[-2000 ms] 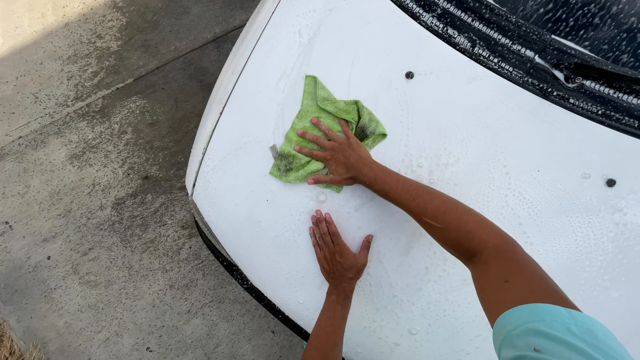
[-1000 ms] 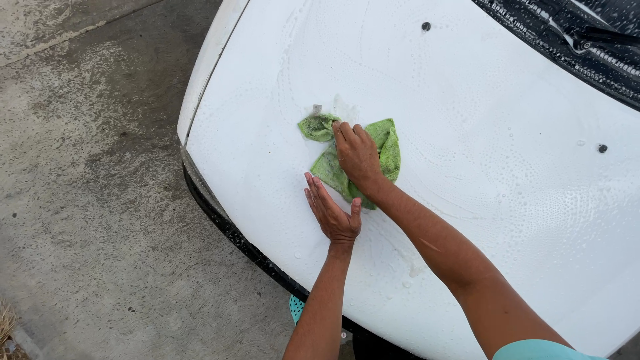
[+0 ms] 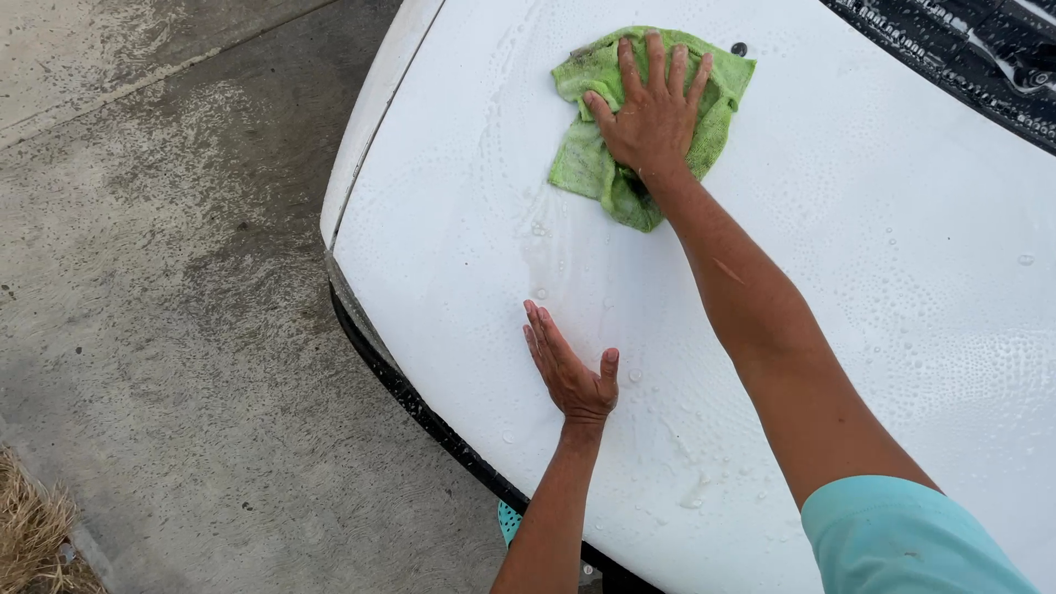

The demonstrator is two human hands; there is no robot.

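Observation:
My right hand [image 3: 656,115] lies flat, fingers spread, on a wet green cloth [image 3: 711,136] and presses it against the white car hood [image 3: 462,247]. Dark smudges mark the cloth, which is rumpled along its lower and left parts. Nearer the front edge of the hood, my left hand [image 3: 573,367] rests with its side toward the paint, thumb apart from the fingers, holding nothing. Suds and water drops cover much of the hood around both hands.
Past the hood at the upper right are the wet black cowl and part of a wiper [image 3: 1031,78]. A small black nozzle [image 3: 739,49] touches the cloth's upper edge. Concrete pavement [image 3: 181,330] runs along the left, with dry grass [image 3: 33,528] at the lower left corner.
My right hand has moved up the hood, away from my left hand, taking the cloth along. Its fingers, bunched on the cloth one second ago, are now spread flat.

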